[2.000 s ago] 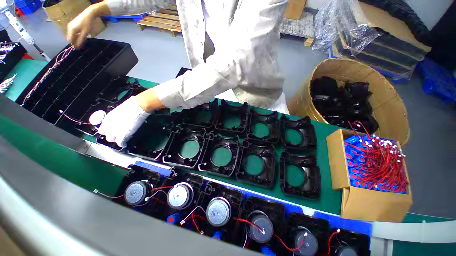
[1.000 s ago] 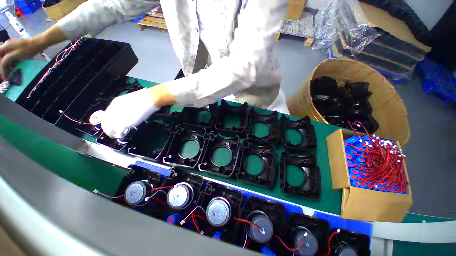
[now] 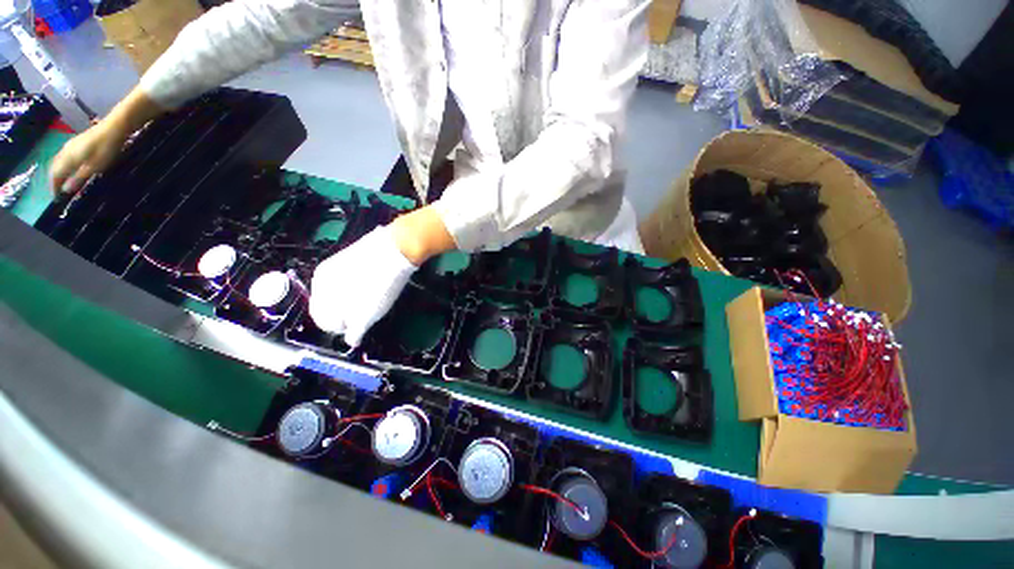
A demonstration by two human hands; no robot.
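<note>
My left hand (image 3: 361, 287), in a white glove, is over a black speaker housing in the front row; what lies under its fingers is hidden. My bare right hand (image 3: 91, 156) is at the outer end of the long black slotted tray (image 3: 250, 139), fingers bent down; I cannot tell if they hold anything. Two silver speakers sit in housings beside the glove, one near the tray (image 3: 217, 262) and one next to the glove (image 3: 270, 291), with thin red leads. Empty housings (image 3: 573, 367) stand in two rows on the green bench (image 3: 728, 445).
Speaker assemblies (image 3: 486, 470) with silver discs, red leads and blue parts line a blue mat (image 3: 795, 502) at the picture's bottom. A small carton (image 3: 817, 456) of blue and red parts stands at the right. A round tan drum (image 3: 878, 239) holds black housings. My coat shows at the top.
My gloved left hand has moved right to another housing, uncovering a second seated speaker. My right hand went out past the tray's left end, then came back to the tray. The tray's wires are less visible.
</note>
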